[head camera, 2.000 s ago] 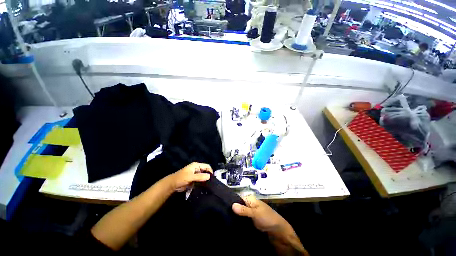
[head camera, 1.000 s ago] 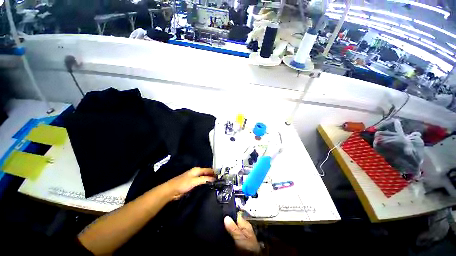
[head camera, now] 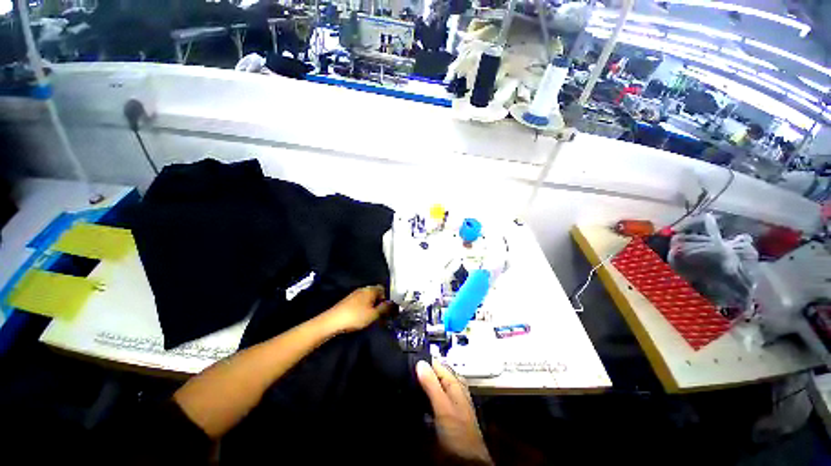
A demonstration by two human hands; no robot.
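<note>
A black garment (head camera: 219, 246) covers the left of the pale table and hangs over its front edge; a small white label (head camera: 299, 286) shows on it. My left hand (head camera: 359, 309) grips the garment just left of the needle area (head camera: 412, 326) of the white sewing machine (head camera: 442, 264). My right hand (head camera: 446, 393) is on the garment's edge in front of the machine, thumb up, fingers partly hidden. A blue cylinder (head camera: 468, 300) and a blue round knob (head camera: 470, 229) are on the machine.
Small snips (head camera: 512, 330) lie right of the machine. Yellow pieces (head camera: 56, 293) lie at left. A red patterned sheet (head camera: 672, 293) and a clear plastic bag (head camera: 711, 259) are on the right table. Black (head camera: 486, 80) and white (head camera: 548, 91) thread cones stand behind the low partition (head camera: 273, 105).
The garment edge between my hands has turned from slanting to running toward me beside the needle area. My left hand has moved up to the machine; my right hand has moved lower.
</note>
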